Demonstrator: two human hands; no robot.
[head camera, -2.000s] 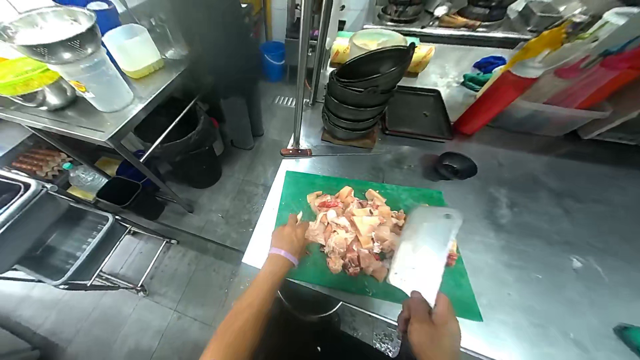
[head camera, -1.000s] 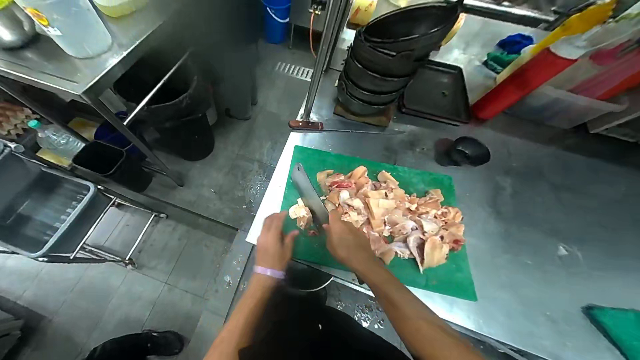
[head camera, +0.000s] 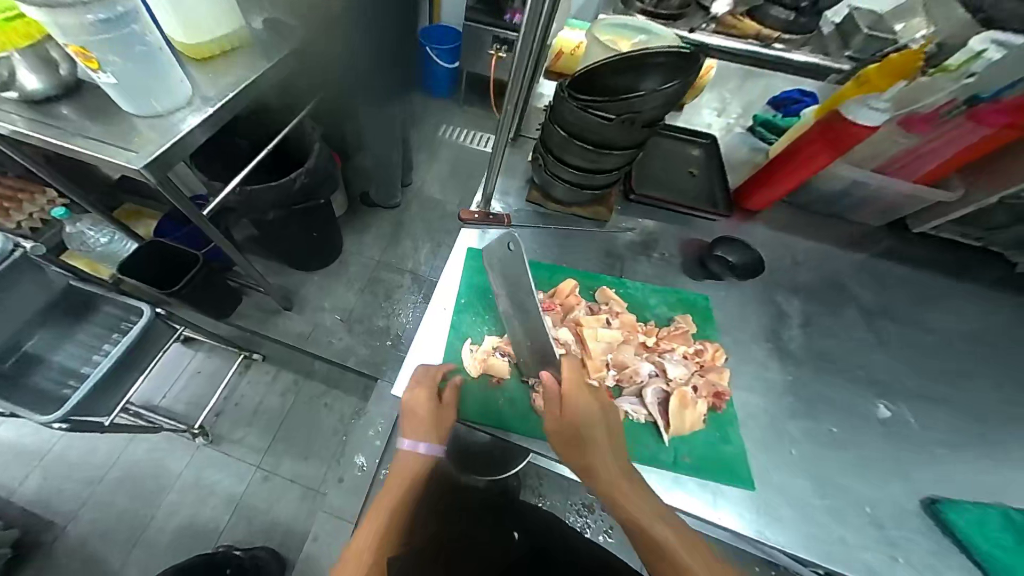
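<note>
Chopped raw chicken (head camera: 632, 352) lies heaped on a green cutting board (head camera: 672, 464), over a white board on the steel counter. My right hand (head camera: 584, 420) grips the handle of a cleaver (head camera: 518, 300), its broad blade tilted between the heap and a few separate pieces (head camera: 488, 357) on the left. Beside those pieces, at the board's left front edge, is my left hand (head camera: 430, 404), with a band on the wrist. Its fingers are slightly bent and hold nothing that I can see.
A wooden-handled knife (head camera: 485, 218) lies behind the board. Black pans (head camera: 588, 136) are stacked near a black tray (head camera: 680, 172). A small black bowl (head camera: 734, 258) and a green cloth (head camera: 980, 532) are to the right. A person stands beyond the black bin (head camera: 280, 192).
The cleaver has gone from the right of the heap to its left, in my right hand. A few pieces now lie apart at the left. Between the last two frames little has changed.
</note>
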